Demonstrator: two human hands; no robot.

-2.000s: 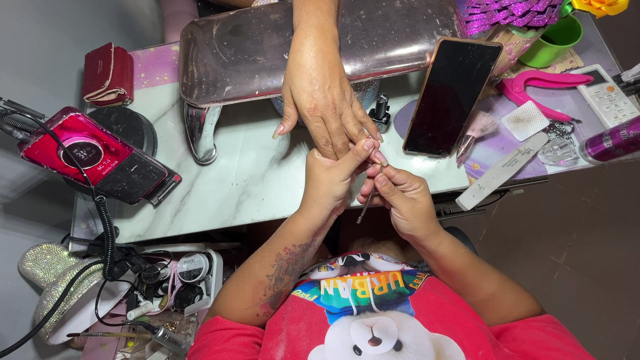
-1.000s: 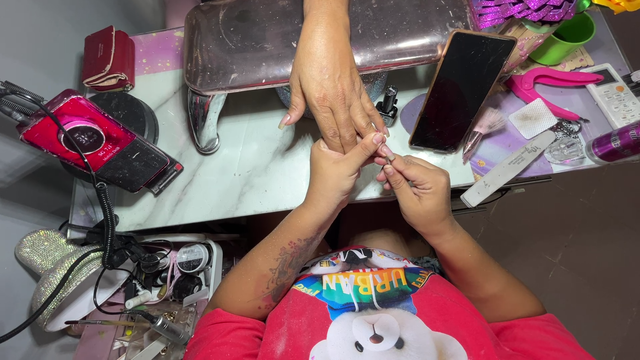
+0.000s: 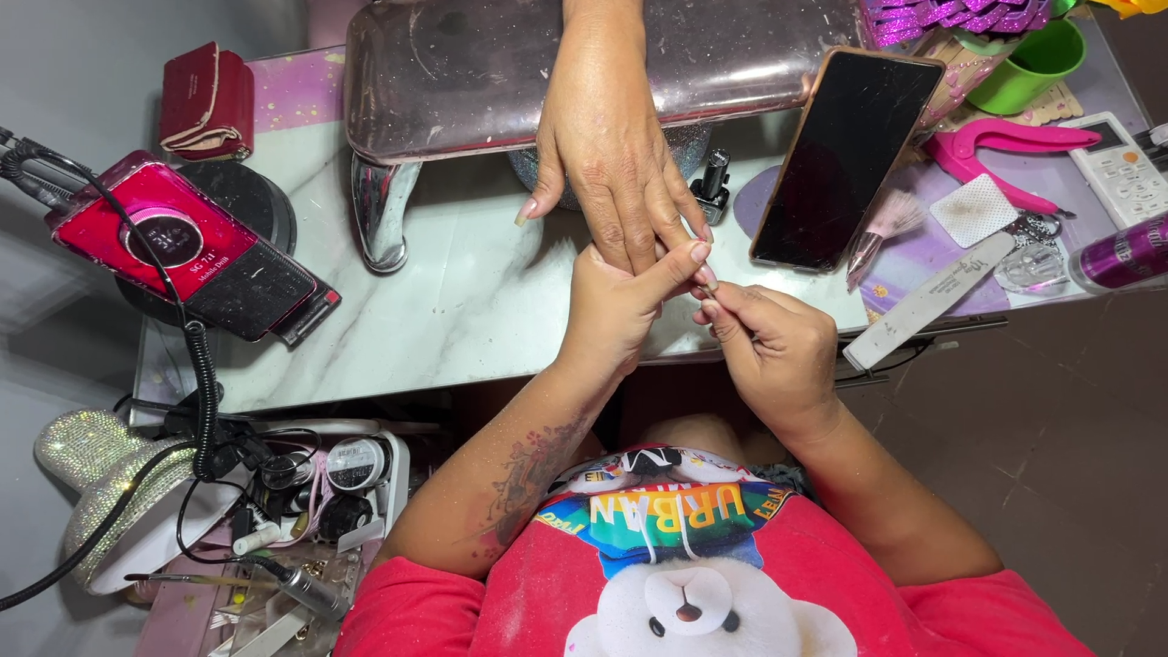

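Note:
Another person's hand (image 3: 613,173) reaches down from the top over a padded armrest (image 3: 474,78), its fingers spread and long-nailed. My left hand (image 3: 613,297) grips one of its fingertips, with my thumb lying on top. Close on the right, my right hand (image 3: 774,347) pinches something small and thin at that fingertip; mostly hidden by my fingers, it cannot be named from this view. Behind the held finger stands a small dark nail polish bottle (image 3: 714,178).
A phone (image 3: 844,160) leans at the right, near a brush (image 3: 885,228), a nail file (image 3: 931,297) and pink pliers-like clippers (image 3: 976,151). At left are a red nail drill unit (image 3: 173,239) and a red wallet (image 3: 206,102). A cluttered tray (image 3: 397,479) sits lower left.
Two seconds ago a thin metal tool showed below my right hand; now it is mostly hidden. My left hand keeps hold of the other person's finger.

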